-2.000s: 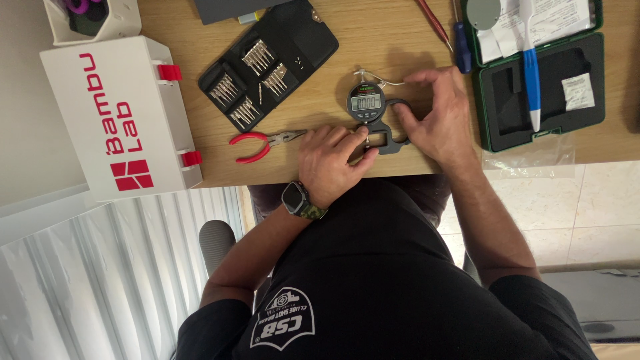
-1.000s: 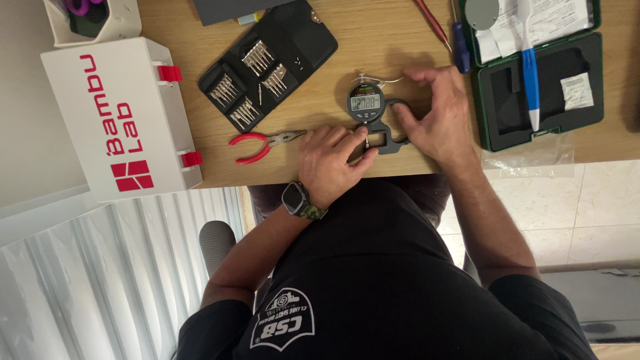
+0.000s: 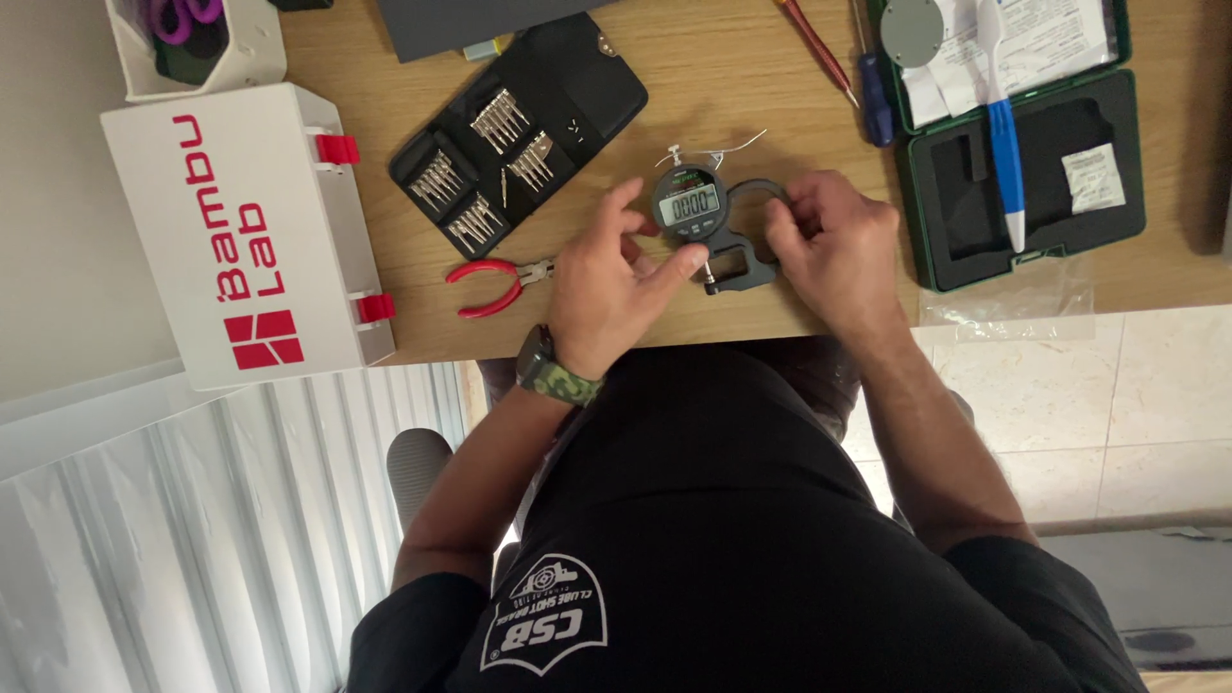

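A digital thickness gauge (image 3: 691, 204) with a grey frame is held over the wooden desk, its display upward. My right hand (image 3: 835, 252) grips the frame's ring handle at its right side. The thumb of my left hand (image 3: 621, 279) is at the gauge's lower edge; its fingers are apart beside the dial, and whether the thumb presses on it I cannot tell. Between the gauge's jaws, near the measuring stem, no object can be seen. A thin bent wire (image 3: 741, 146) lies by the top of the dial.
Left of my left hand are red-handled pliers (image 3: 496, 286) and a black case of screwdriver bits (image 3: 520, 135). A white box (image 3: 241, 241) stands at the left. On the right are a red screwdriver (image 3: 818, 48), a blue-handled screwdriver (image 3: 874, 96) and an open green case (image 3: 1049, 241) with a blue-and-white tool (image 3: 1004, 144).
My left hand has shifted up from the gauge's jaws to beside its dial, with the fingers spread. The jaws are now uncovered. My right hand has stayed at the ring handle.
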